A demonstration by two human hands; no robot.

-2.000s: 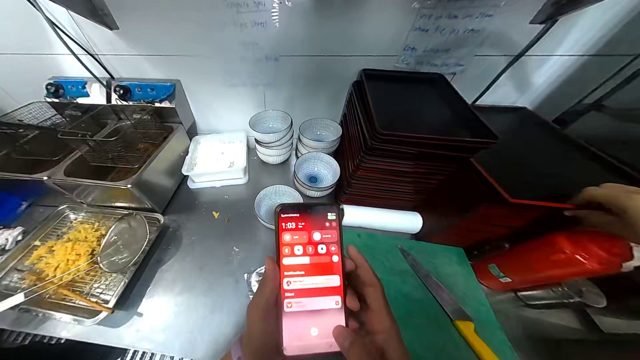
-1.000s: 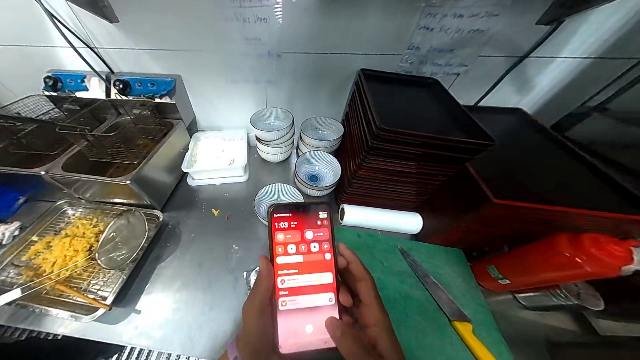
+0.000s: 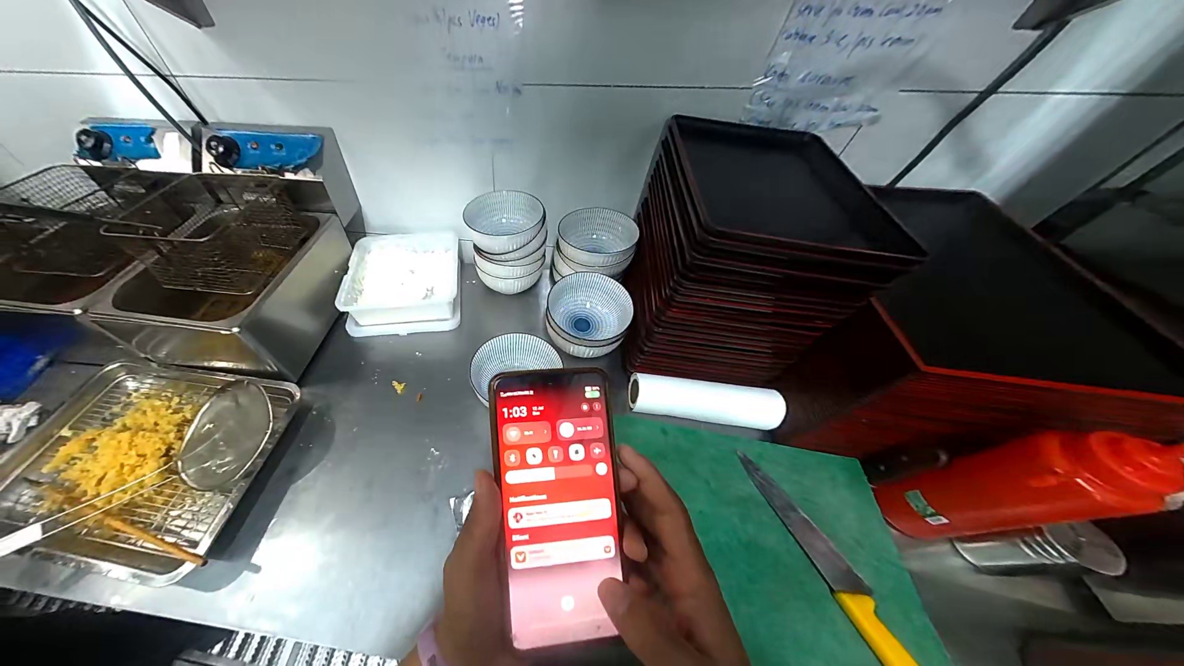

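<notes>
A smartphone [image 3: 560, 509] with a lit red screen is held upright at the lower middle. My left hand [image 3: 474, 583] grips its left edge, and my right hand [image 3: 671, 564] wraps its right edge, the thumb over the lower screen. Just beyond the phone's top sits a patterned bowl [image 3: 513, 356], partly covered by it. To the right of my right hand, a knife with a yellow handle [image 3: 832, 555] lies on a green cutting board [image 3: 740, 536]. A white roll [image 3: 708, 401] rests at the board's far edge.
Stacked bowls [image 3: 504, 227], a white container [image 3: 402, 277] and tall stacks of black trays [image 3: 768, 185] stand along the wall. A deep fryer [image 3: 277, 296] is at left, before it a wire-racked tray [image 3: 277, 407] with yellow fried bits and a strainer [image 3: 225, 435]. A red bottle [image 3: 1027, 481] lies at right.
A hand seen at the right edge by the trays and red bottle two seconds ago is out of view. Both my hands remain on the phone.
</notes>
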